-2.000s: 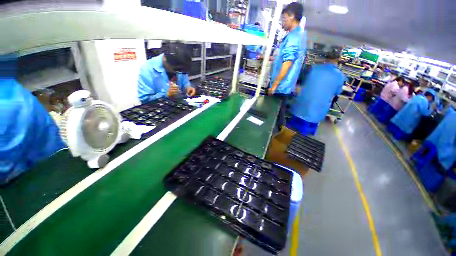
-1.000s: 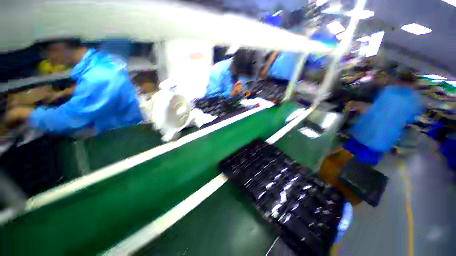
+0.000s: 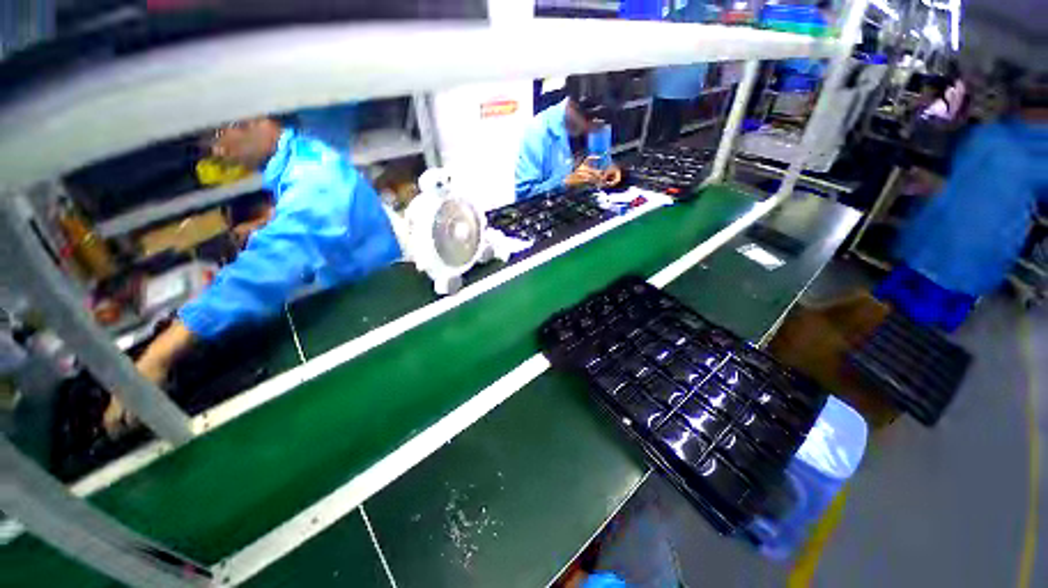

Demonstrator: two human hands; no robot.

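Note:
A stack of shiny black blister trays (image 3: 701,391) lies nearest in front of me. It rests across the white rail and the dark green bench (image 3: 517,482), and its near right end overhangs the bench edge. Its pockets look empty. Neither of my hands can be made out. A small skin-coloured patch beside some blue is cut off by the bottom edge, and I cannot tell what it is.
Whitish specks (image 3: 469,523) lie on the bench. The green belt (image 3: 402,368) runs beyond the white rail (image 3: 425,454). A white fan (image 3: 454,236) and two seated people in blue are across it. A blue-white bin (image 3: 830,442) is under the trays; a white upright (image 3: 98,316) is left.
The view has swung left and down. The black trays appear farther right, and the specks on the near bench now show. The person across the belt at left reaches down over dark trays.

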